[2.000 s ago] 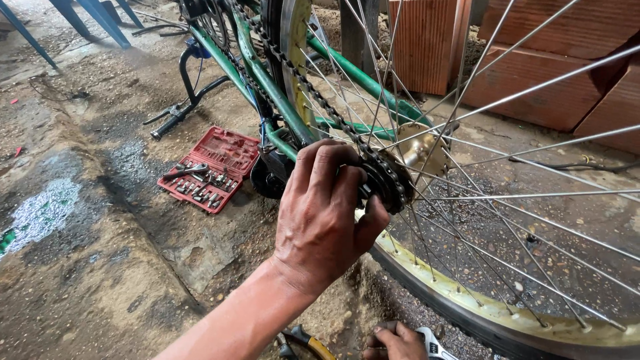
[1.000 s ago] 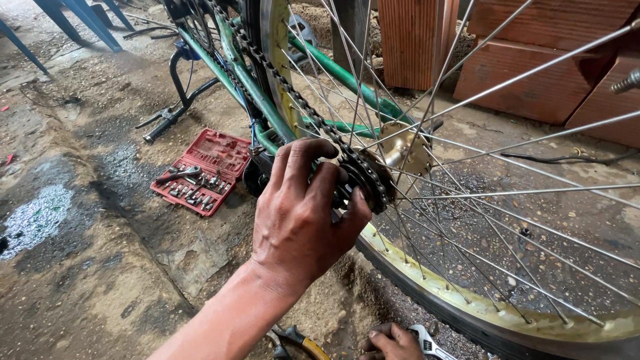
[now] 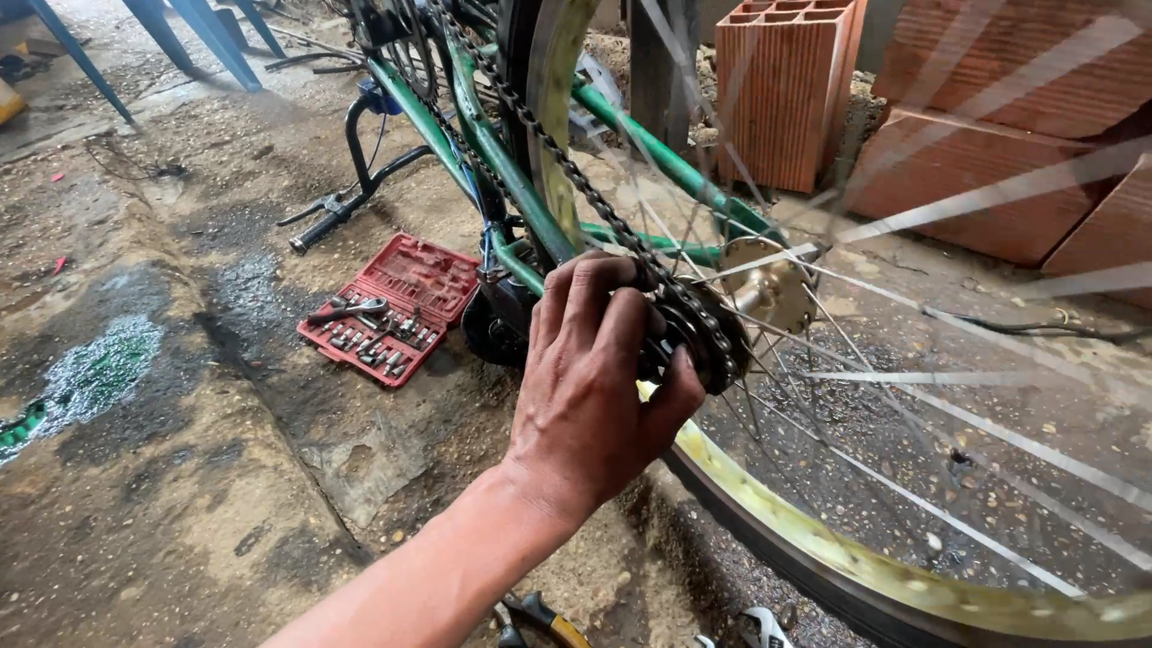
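Note:
My left hand (image 3: 598, 369) is curled round the rear axle area of a green bicycle, with its thumb beside the sprocket (image 3: 715, 337). Its fingertips are partly hidden by the hand and metal parts. A dark chain (image 3: 576, 171) runs from the sprocket up along the green frame tube (image 3: 504, 171). Right of the hand is the gold-coloured hub (image 3: 774, 288) of the spoked wheel, whose yellowish rim (image 3: 810, 531) carries a black tyre (image 3: 765, 540). Several spokes are blurred. My right hand is out of view.
An open red socket set (image 3: 391, 310) lies left of the bicycle, near a handlebar (image 3: 360, 193). At the bottom edge are yellow-and-black tool handles (image 3: 544, 621) and an adjustable wrench (image 3: 765, 627). Hollow clay bricks (image 3: 783, 99) stand behind the wheel; blue chair legs (image 3: 216, 45) are upper left.
My right hand, seen beside the adjustable wrench in both earlier frames, has left the view. The spokes, sharp before, are now streaked as the wheel turns. My left hand stays at the axle area.

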